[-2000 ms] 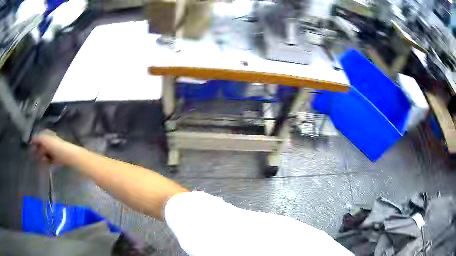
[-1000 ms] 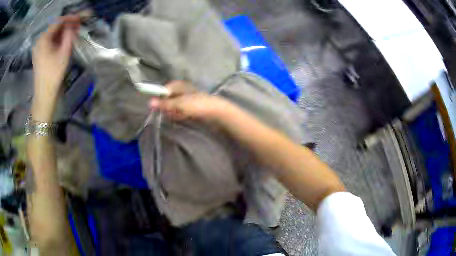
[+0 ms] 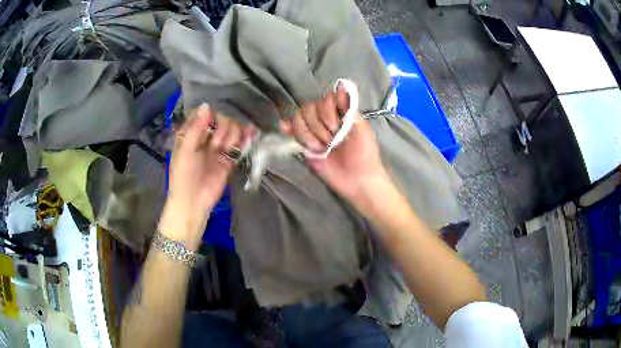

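A grey-beige bundle of cut pieces (image 3: 293, 231) lies in front of me over a blue plastic bin (image 3: 425, 102), gathered at its middle. A pale cloth tie (image 3: 276, 151) runs across the gather. My left hand (image 3: 208, 139), with a metal watch band at the wrist, has its fingers closed on the tie at the left. My right hand (image 3: 333, 139) is closed on the tie at the right, and a white loop of it stands up around the fingers. The tie is blurred between the hands. A second tied gather shows just right of my right hand.
More tied grey cloth bundles (image 3: 75, 41) lie at the upper left. Yellow-green cloth (image 3: 71, 177), orange-yellow scissors (image 3: 49, 205) and a cream machine head (image 3: 41, 292) are at the left. A white table (image 3: 579, 95) stands at the right over the tiled floor.
My left hand has come down and in towards my right hand. My right hand has shifted right along the tie. The view has moved and shows more bundles and the machine at the left.
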